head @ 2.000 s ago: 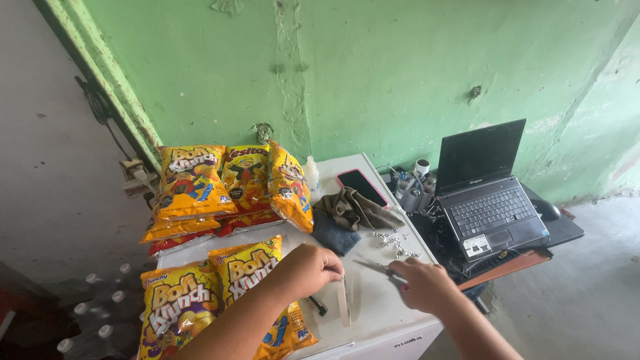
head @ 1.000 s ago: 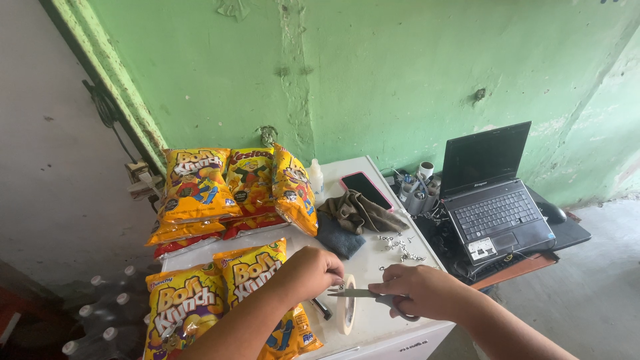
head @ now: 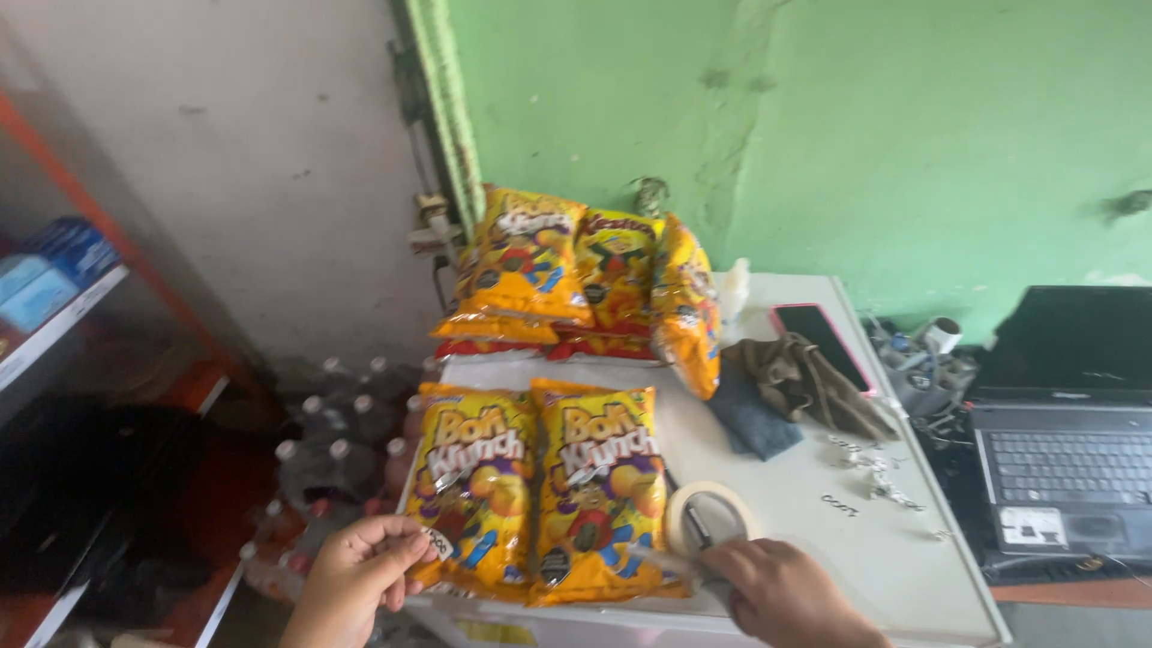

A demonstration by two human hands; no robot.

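Note:
Between its thumb and fingers my left hand [head: 364, 571] pinches a small piece of white tape [head: 437, 543] with writing, by the lower left corner of the left yellow snack bag [head: 481, 486]. My right hand [head: 792, 589] holds scissors [head: 670, 562], blurred, whose blades lie over the lower part of the right snack bag [head: 598, 486]. A roll of masking tape [head: 745, 508] lies beside that bag on the white top, with a black marker [head: 696, 525] showing inside its ring.
More snack bags [head: 531, 256] are piled against the wall. Cloths [head: 810, 382], a phone [head: 823, 337] and small cut tape pieces [head: 886, 481] lie at the right. A laptop [head: 1062, 450] stands beyond. Bottles [head: 337, 450] stand on the lower left.
My left hand has moved left, away from the tape roll, and now holds a piece of tape. The scissors in my right hand no longer meet at my left fingers. The view has swung left.

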